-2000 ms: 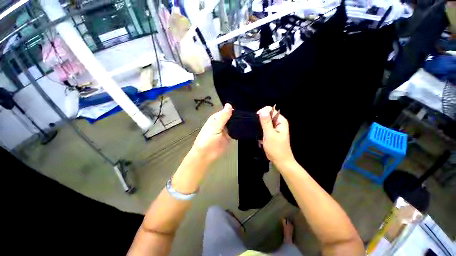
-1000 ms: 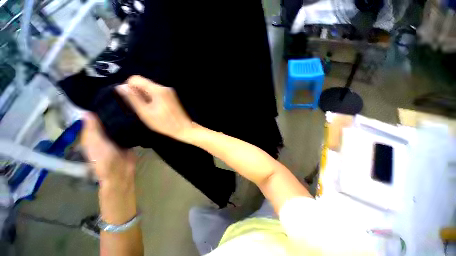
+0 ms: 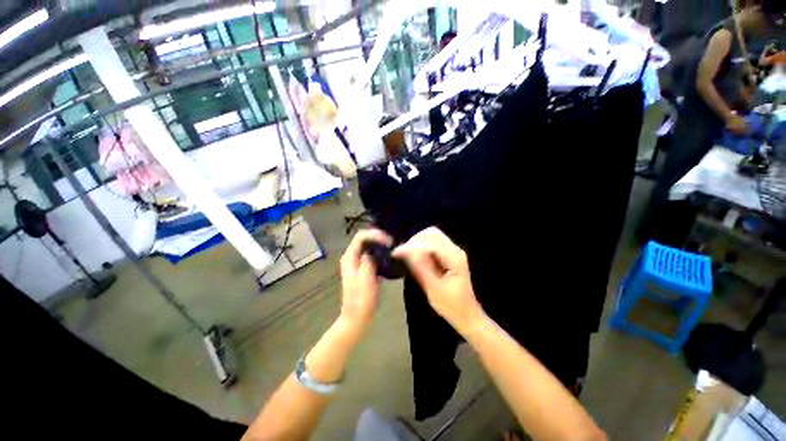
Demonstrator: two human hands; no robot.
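Note:
A black garment (image 3: 508, 198) hangs from white hangers (image 3: 595, 43) and fills the centre; its printed black-and-white band (image 3: 457, 129) shows along the top edge. My left hand (image 3: 364, 267) pinches a bunched part of the black cloth at its left side. My right hand (image 3: 438, 269) is close beside it, fingertips at the same bunched cloth. The hands are slightly blurred. Whether a tool is in my right hand cannot be told.
A blue stool (image 3: 664, 288) stands at right, near a round black base (image 3: 724, 357). A person (image 3: 711, 95) is at upper right. Papers (image 3: 750, 426) lie at lower right. A metal rack foot (image 3: 217, 355) and black cloth (image 3: 77, 379) are at left.
The view swung right towards the table, then back. The cloth held flat between both hands is now bunched at the fingertips. My hands are closer together, and a person has come into view.

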